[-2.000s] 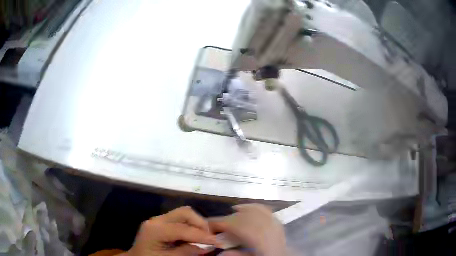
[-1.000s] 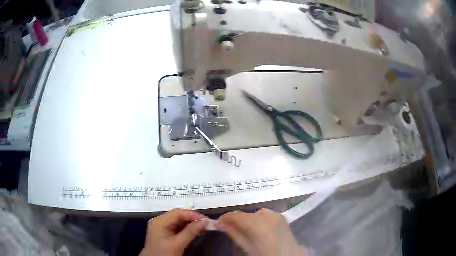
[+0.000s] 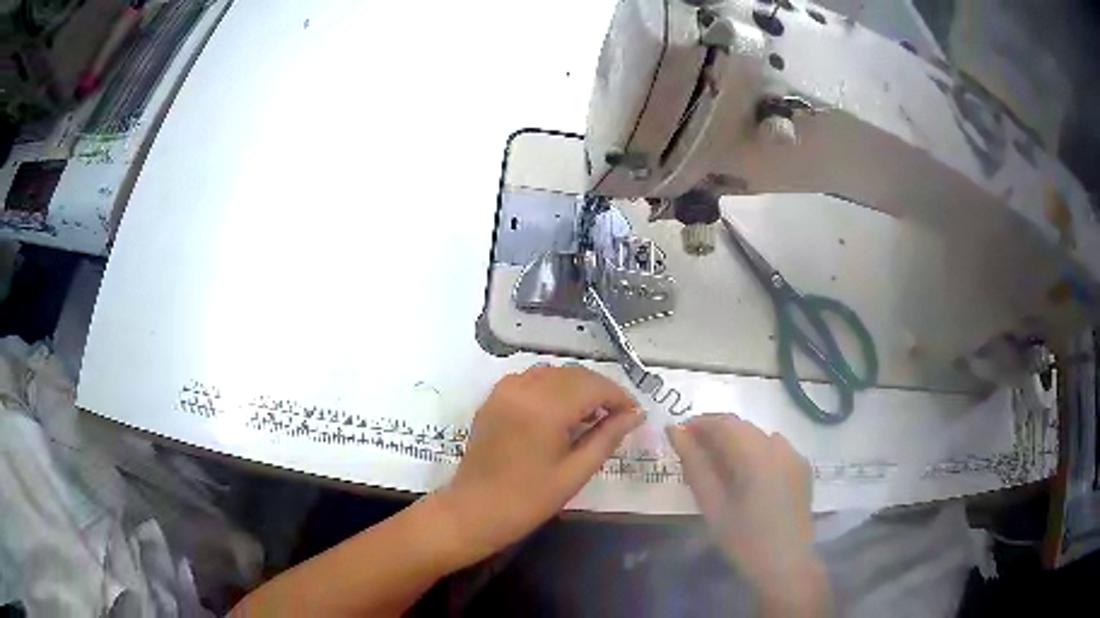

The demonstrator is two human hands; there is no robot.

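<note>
My left hand [image 3: 543, 441] is over the front of the table, fingertips pinched close to the wavy wire end of the metal binder attachment [image 3: 625, 350]. My right hand [image 3: 742, 477] is just right of it, thumb and fingers together and blurred. A faint whitish strip seems to lie between the fingertips, too blurred to tell which hand holds it. The binder attachment sticks out from below the needle area of the cream-white sewing machine [image 3: 844, 145]. Green-handled scissors [image 3: 806, 328] lie on the machine bed, right of the needle plate [image 3: 537, 227].
A printed ruler [image 3: 350, 425] runs along the front edge of the white table [image 3: 290, 217]. Pale cloth [image 3: 72, 471] is heaped at the lower left. More pale cloth [image 3: 893, 561] hangs below the table edge at right. A white roll [image 3: 1035, 392] is at the far right.
Both hands have moved up from below the table edge to the binder's wire end. The view has shifted, so machine and scissors appear further right. The white strip at right no longer shows clearly.
</note>
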